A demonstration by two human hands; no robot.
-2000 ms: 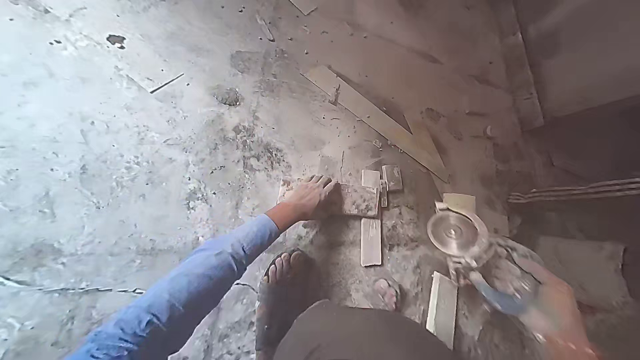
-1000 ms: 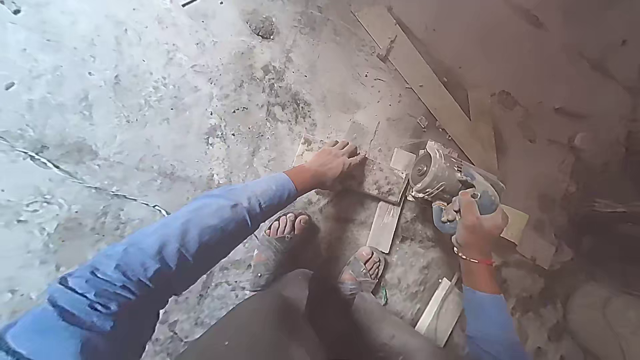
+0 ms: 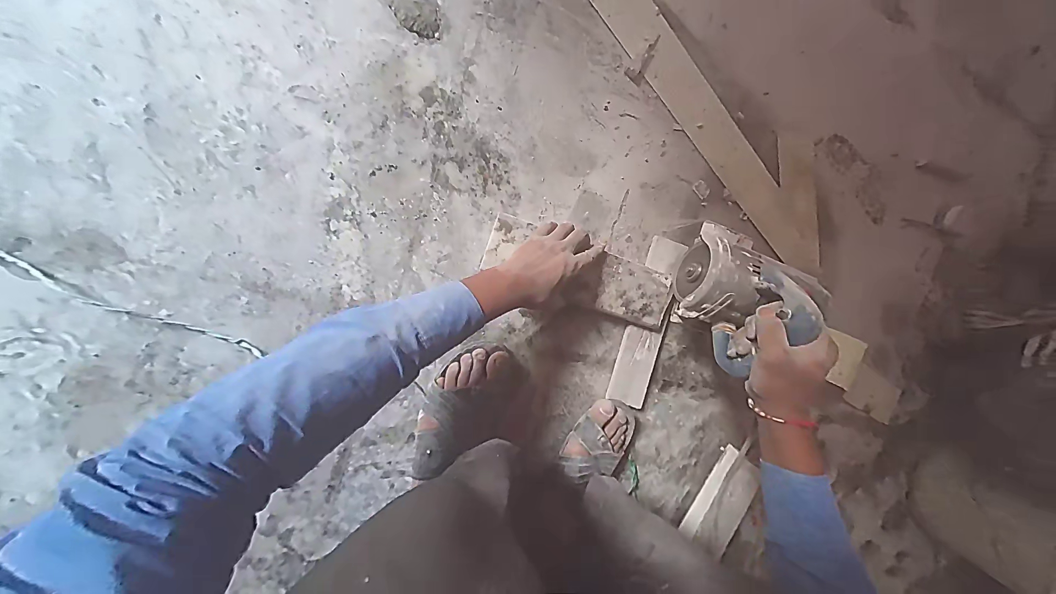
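Note:
My left hand [image 3: 549,264] lies palm down with its fingers spread on a dusty flat tile or slab piece [image 3: 631,289] on the floor. At that piece's right end is a handheld circular cutting saw [image 3: 718,276], its round guard and disc facing left. My right hand [image 3: 788,351] is closed around the saw's blue handle. A small flat piece [image 3: 664,254] lies beside the blade, partly hidden by the saw. Below the slab piece a narrow pale strip [image 3: 635,363] runs down toward my foot. Whether the disc touches the slab piece is not clear.
Long flat boards [image 3: 718,124] lie at the upper right. Pale offcuts [image 3: 862,375] are right of my right hand, and another strip [image 3: 722,499] lies near my right knee. My sandalled feet [image 3: 598,437] stand close below the work. A twisted cord [image 3: 124,309] crosses the floor at left.
Two seconds ago the saw was held lower right, off the slab piece; it now stands at that piece's right end. My left hand has stayed on the piece. The view has shifted and come closer.

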